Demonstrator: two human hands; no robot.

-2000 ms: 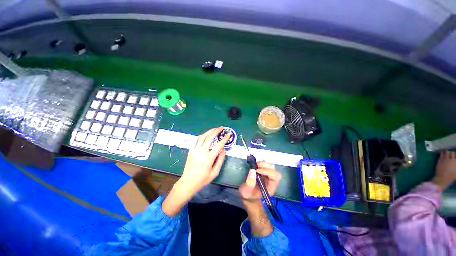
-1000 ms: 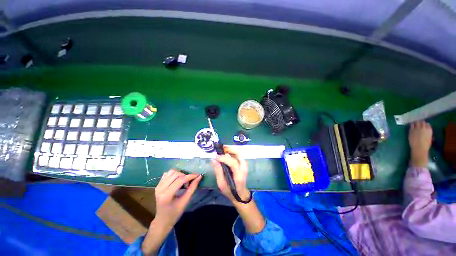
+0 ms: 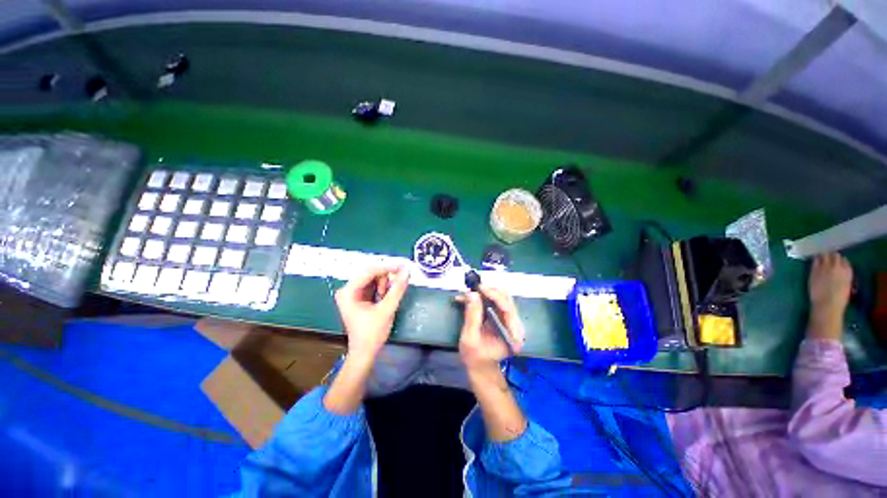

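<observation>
My right hand (image 3: 490, 326) holds the dark handle of the soldering iron (image 3: 473, 281), its silvery tip pointing up and left at the white-rimmed dish (image 3: 434, 254). The dish holds dark and silvery bits. My left hand (image 3: 372, 303) is over the white strip (image 3: 331, 263), left of and below the dish, with thumb and index finger close together. Something small and pale may be at the fingertips; it is too small to tell. A small dark round part (image 3: 495, 258) lies right of the dish.
A tray of white squares (image 3: 199, 233) and a green spool (image 3: 311, 179) are at left. Behind the dish are a black disc (image 3: 444, 205), an amber jar (image 3: 515, 215) and a fan (image 3: 572, 211). A blue bin (image 3: 639, 322) and soldering station (image 3: 717, 272) stand right, beside another person's hand (image 3: 831, 282).
Since one second ago, my left hand has risen from the bench's front edge to the white strip. My right hand has drawn slightly away from the dish. The camera view has shifted.
</observation>
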